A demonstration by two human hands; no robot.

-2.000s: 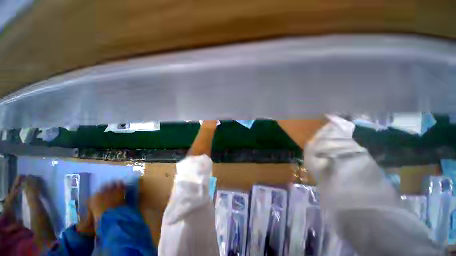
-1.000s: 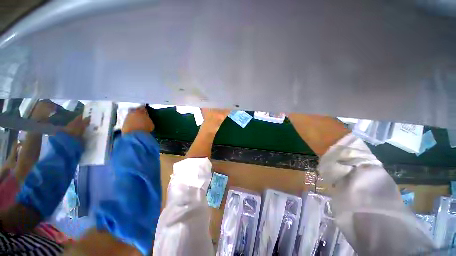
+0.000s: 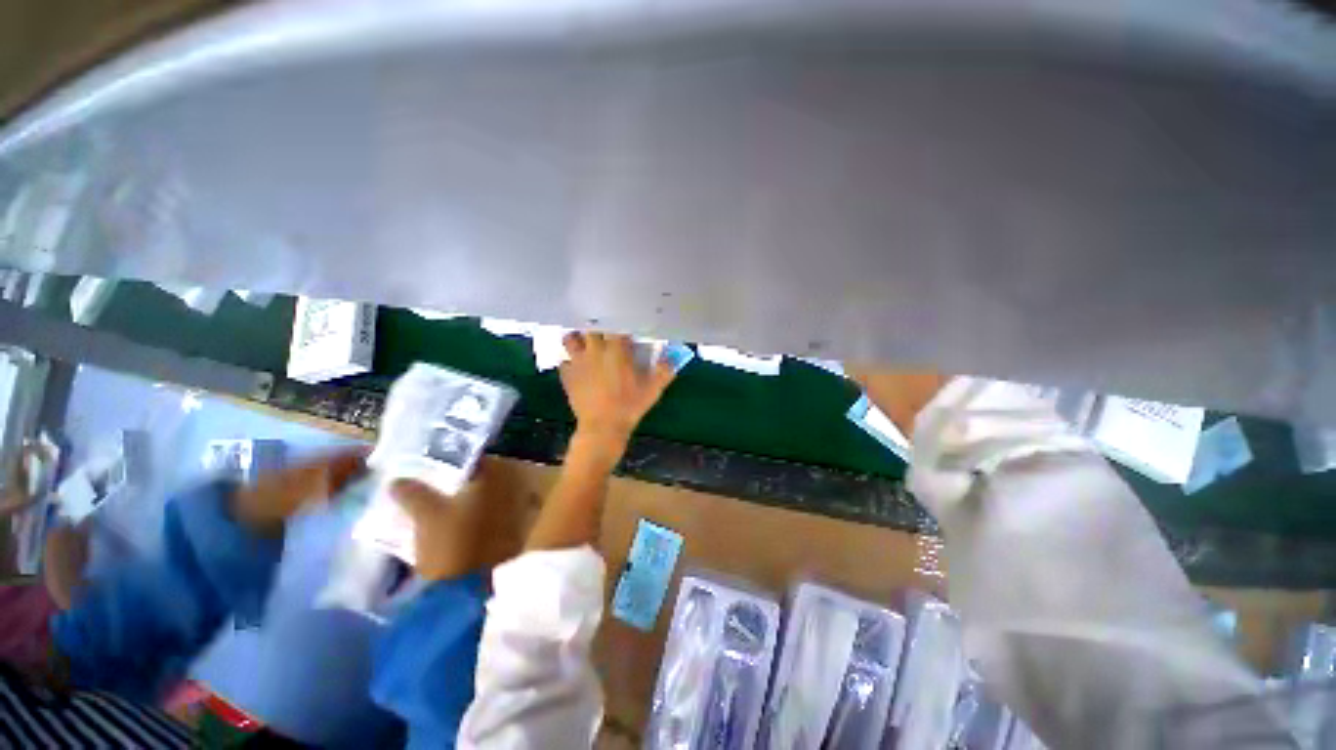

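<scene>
My left hand [image 3: 608, 388] is over the green conveyor belt [image 3: 747, 418], fingers at the shelf's edge. A small blue insert [image 3: 677, 356] and a white piece show at its fingertips; whether it grips them is unclear. My right hand [image 3: 897, 393] is mostly hidden under the shelf, with a blue-and-white insert [image 3: 879, 425] beside it; its fingers do not show. Clear blister trays [image 3: 718, 659] with dark corded items lie side by side on the tan bench [image 3: 586, 645]. A blue insert [image 3: 646, 574] lies left of them.
A pale overhead shelf [image 3: 659, 176] hides the belt's far side. White boxes [image 3: 1150, 437] and another blue insert [image 3: 1219, 454] lie on the belt at right. At left, a neighbour in blue sleeves [image 3: 425, 645] holds a white printed box [image 3: 440, 432] close to my left arm.
My left hand shows more fully from under the shelf, fingers now visible. The neighbour's hands have come back from the belt to the bench. The view has shifted and tilted slightly.
</scene>
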